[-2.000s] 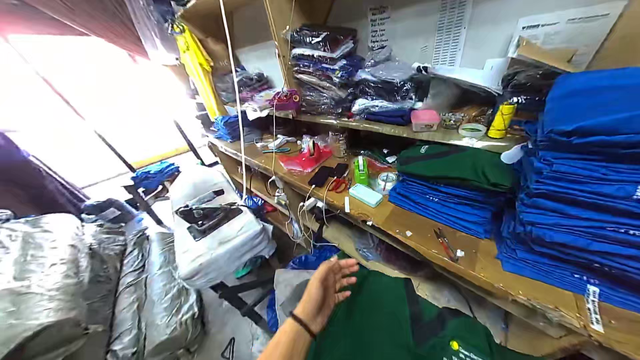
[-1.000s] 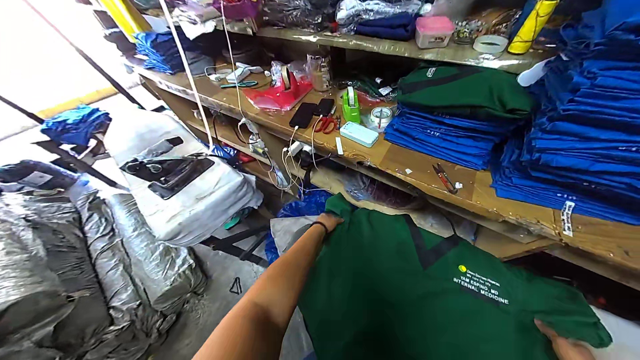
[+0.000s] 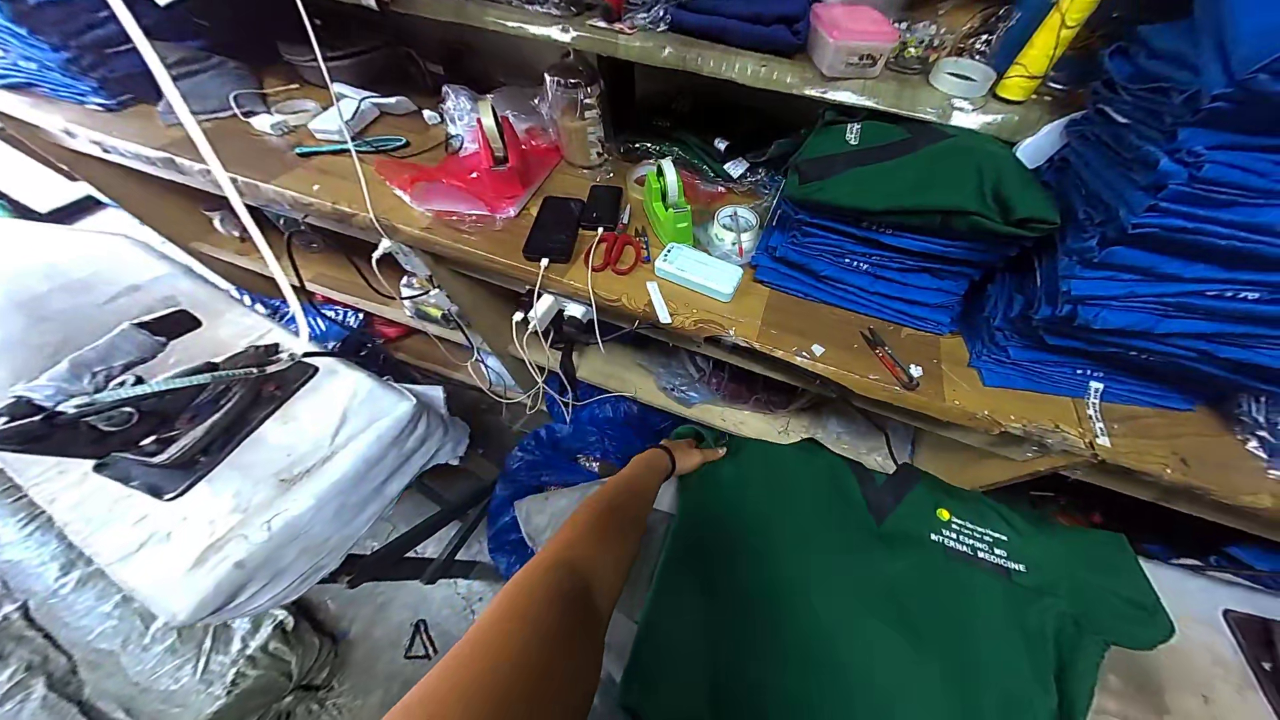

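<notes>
A green V-neck scrub top with a dark collar and embroidered writing on its chest lies spread out at the lower right, below the shelf edge. My left hand holds the top's left sleeve end, near the blue plastic bag. My right hand is out of view. On the wooden shelf above, another folded green top rests on a stack of folded blue garments.
The wooden shelf bears thread snips, red-handled scissors, phones with cables, a green tape dispenser and a tall blue garment stack. A white-covered padded surface holding a black pouch stands left.
My left hand was raised and open at first, then took hold of the green top's sleeve. My right hand, at the other sleeve a second ago, has left the view. The view has shifted closer.
</notes>
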